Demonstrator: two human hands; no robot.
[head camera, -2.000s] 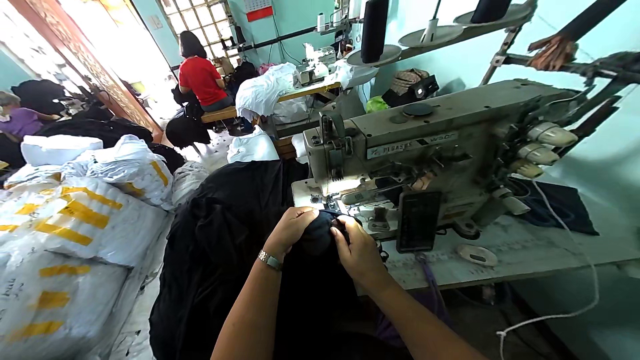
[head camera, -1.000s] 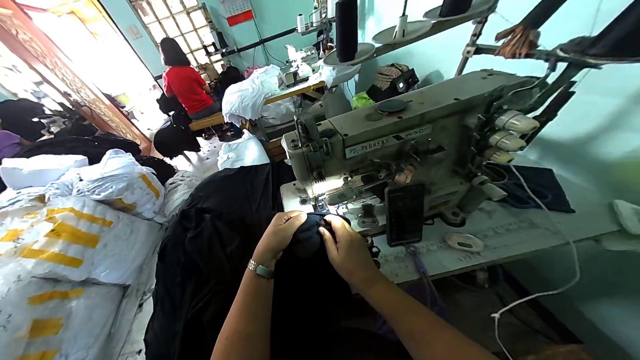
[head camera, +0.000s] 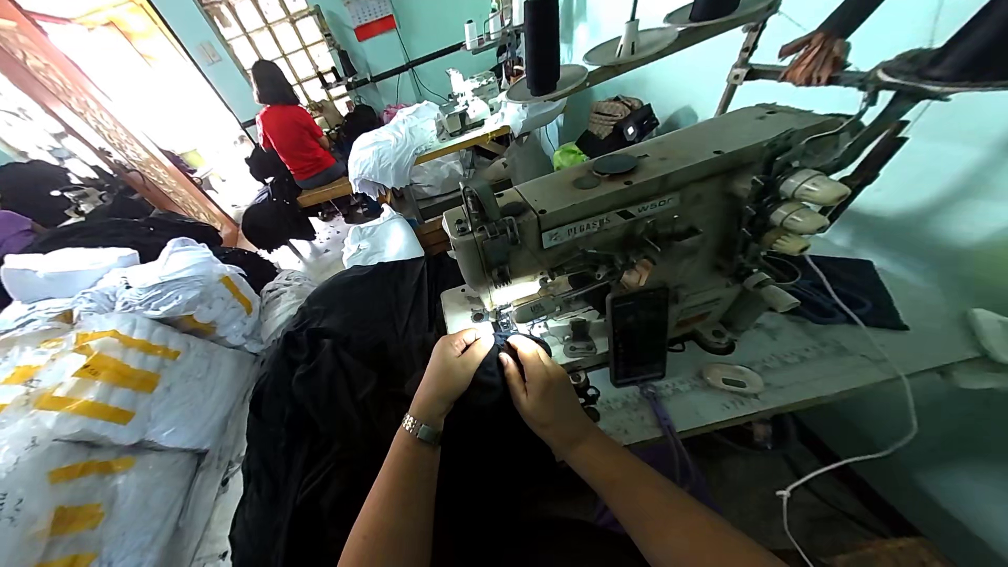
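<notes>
A Pegasus industrial sewing machine (head camera: 630, 228) stands in front of me, its lamp lighting the needle area. Just before the presser foot, my left hand (head camera: 454, 370) pinches the edge of a dark fabric piece (head camera: 490, 378) between thumb and fingers. My right hand (head camera: 543, 386) grips the same piece from the right, close beside the left. The fabric reaches the presser foot (head camera: 502, 319); the needle tip is too small to make out. Black cloth (head camera: 339, 378) is heaped to the left of my hands and hangs below them. A smartphone (head camera: 638, 337) is mounted upright on the machine's front.
Taped plastic bags of white cloth (head camera: 142, 378) are stacked at the left. On the machine table (head camera: 677, 394) lie an oval white device (head camera: 732, 378) and folded dark cloth (head camera: 850, 291). A white cord (head camera: 906, 378) hangs at the right. A person in red (head camera: 291, 134) sits farther back.
Both hands stay on the dark fabric at the presser foot. Compared with two seconds ago, the view has shifted slightly. No clear change in either hand's hold shows.
</notes>
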